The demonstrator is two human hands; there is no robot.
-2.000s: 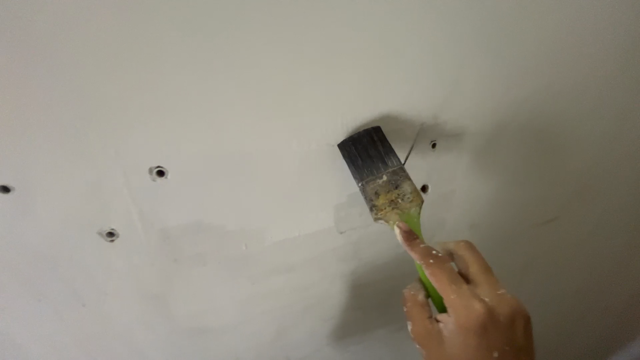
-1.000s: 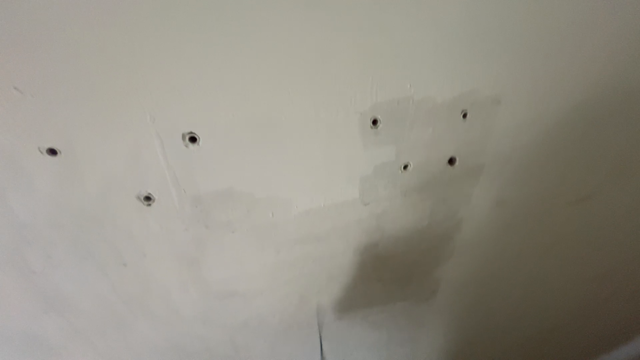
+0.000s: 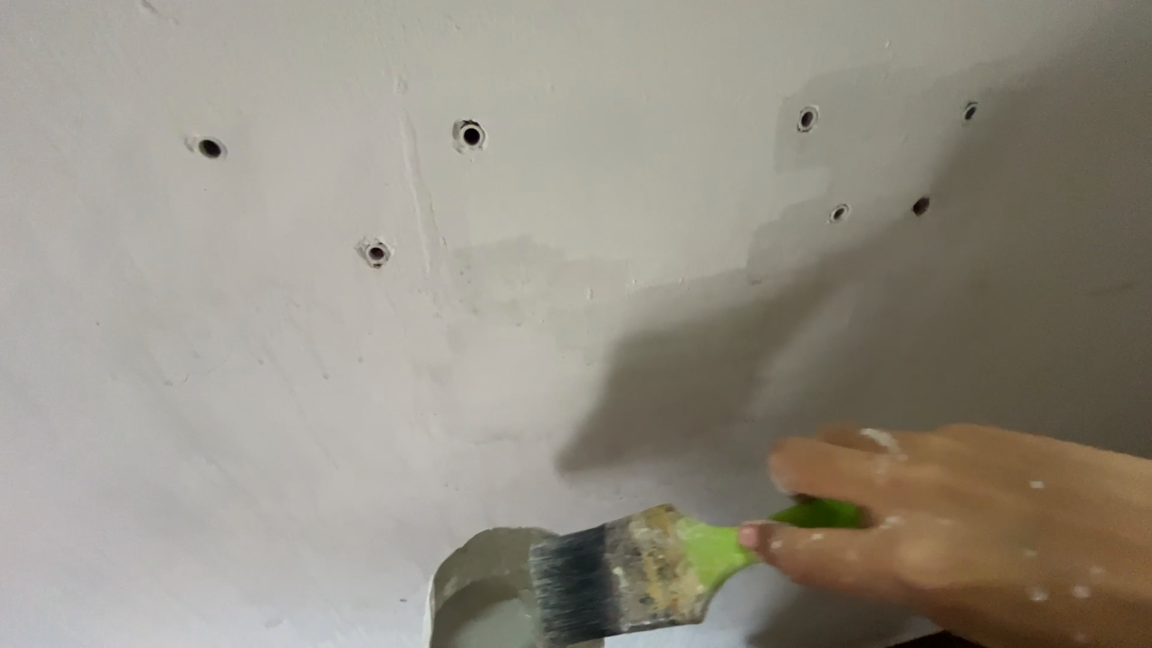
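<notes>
At the lower right my right hand [image 3: 936, 522], flecked with white paint, grips the green handle of a flat paintbrush [image 3: 661, 567]. The brush points left; its dark bristles are at the right side of an open container [image 3: 481, 585] with greyish paint inside, cut off by the bottom edge. Whether the bristles touch the paint cannot be told. Behind them is a pale painted wall [image 3: 270, 378] with damp-looking darker patches around the right-hand holes. My left hand is out of view.
Several round holes with plugs dot the upper wall, among them one at left [image 3: 211, 147], one near the middle [image 3: 470, 135] and one at right [image 3: 807, 118]. A raised vertical streak [image 3: 418, 198] runs between the left holes. A shadow falls across the right side.
Two seconds ago the brush was up against the wall near the right-hand holes; one second ago hand and brush were out of view. Now both are low, beside the container, which has come into view.
</notes>
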